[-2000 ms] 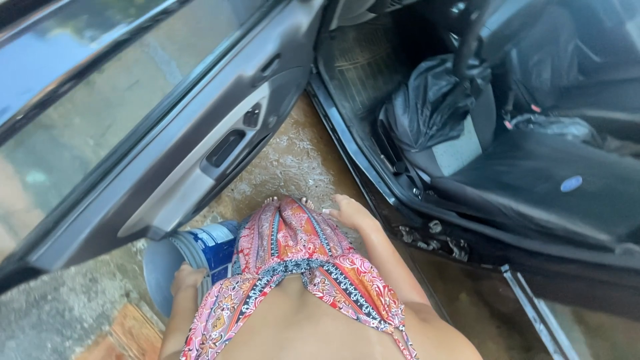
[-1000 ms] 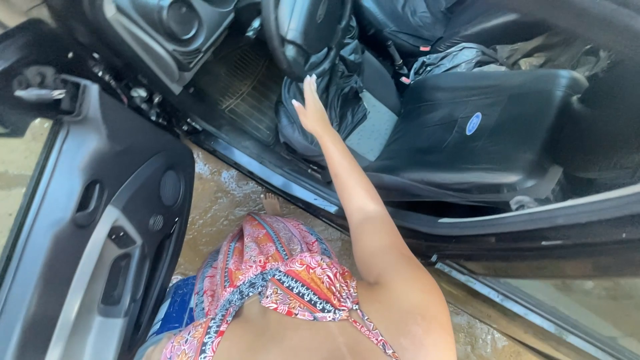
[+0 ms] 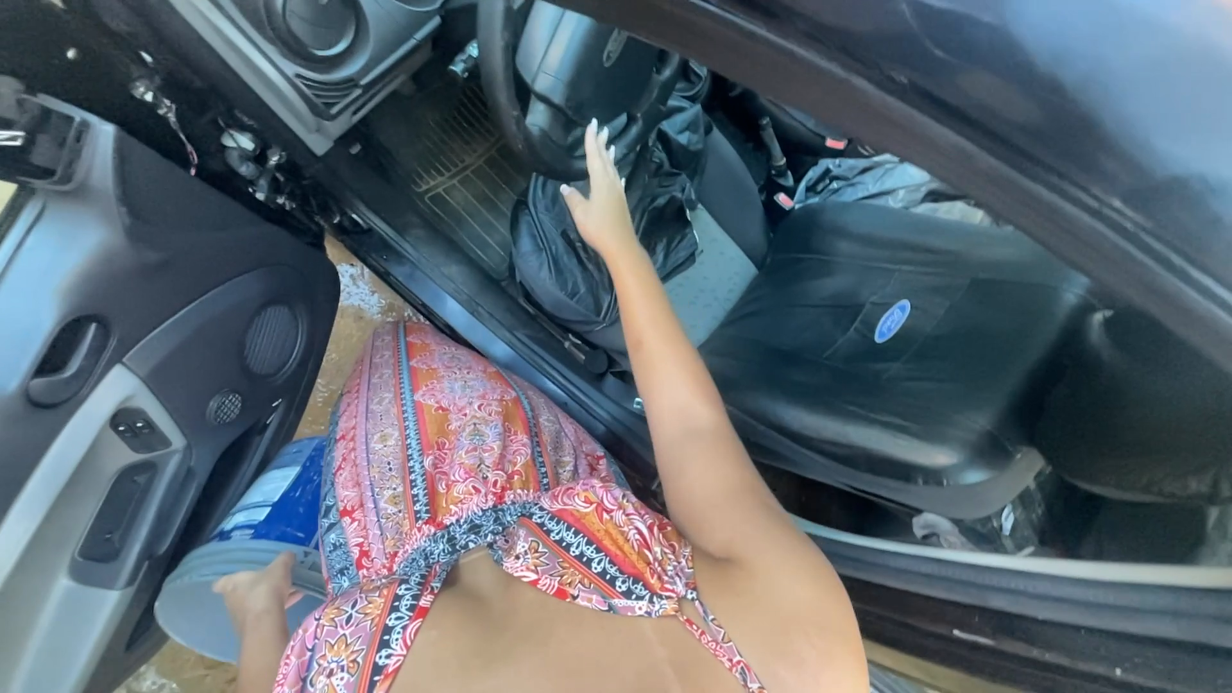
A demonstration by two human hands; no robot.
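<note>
My right hand (image 3: 603,197) reaches into the car with its fingers extended, just below the steering wheel (image 3: 539,144); whether it touches the wheel or the black plastic covering (image 3: 568,255) under it, I cannot tell. Nothing shows in that hand. Low on the left, my left hand (image 3: 258,589) is closed at the rim of a blue and grey bucket (image 3: 274,496), which hangs or stands beside my patterned dress. The black seat (image 3: 876,356) with an oval Ford badge lies to the right of my right arm.
The open car door (image 3: 212,241) spans the left side. The door sill (image 3: 462,289) runs diagonally in front of me. A ribbed floor mat (image 3: 467,173) lies in the footwell. The roof edge (image 3: 914,135) crosses the upper right, and wet ground (image 3: 361,294) shows between door and sill.
Two seconds ago my right hand was low beside my dress; it has since reached into the car near the steering wheel. The view has shifted toward the car's interior.
</note>
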